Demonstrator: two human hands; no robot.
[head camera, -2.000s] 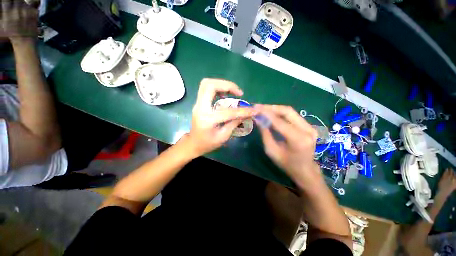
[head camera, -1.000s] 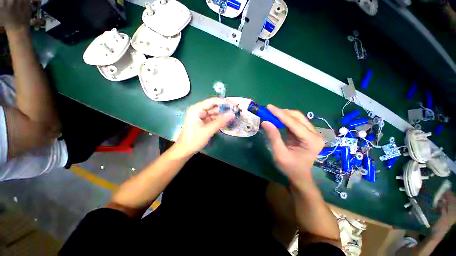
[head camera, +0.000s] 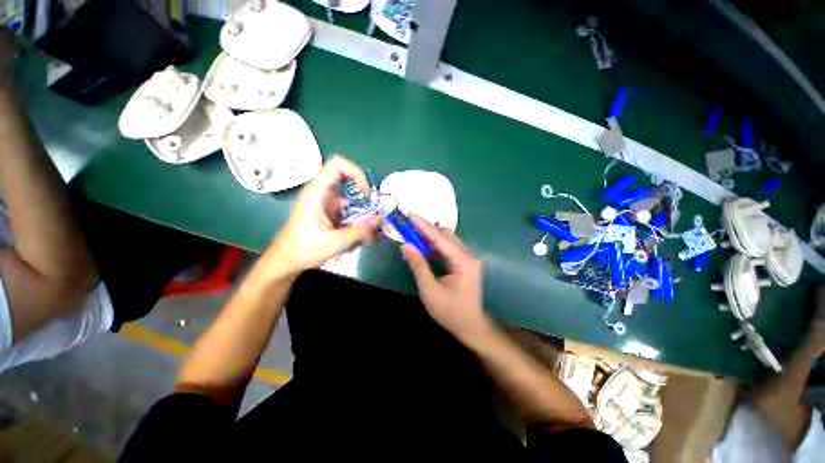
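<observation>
My left hand (head camera: 318, 222) holds a small blue-and-white circuit board (head camera: 360, 206) with wires, between thumb and fingers. My right hand (head camera: 447, 277) holds a bright blue battery cell (head camera: 408, 233) by its lower end; its upper end is close to the board. An off-white housing shell (head camera: 425, 194) lies on the green bench just beyond both hands, its near part partly hidden by the hands and the cell. The thin wires between board and cell are too blurred to trace.
Off-white housings with posts (head camera: 274, 151) lie at left. Wired electronics with blue cells (head camera: 620, 258) are heaped at right, more housings (head camera: 746, 228) beyond. A metal rail (head camera: 534, 113) crosses behind. A cardboard box (head camera: 692, 416) holds shells. People's arms show at both sides.
Both hands have moved left relative to the shell, the board and cell with them, uncovering more of the shell. The view has shifted. The hand at far right has drawn back from the housings.
</observation>
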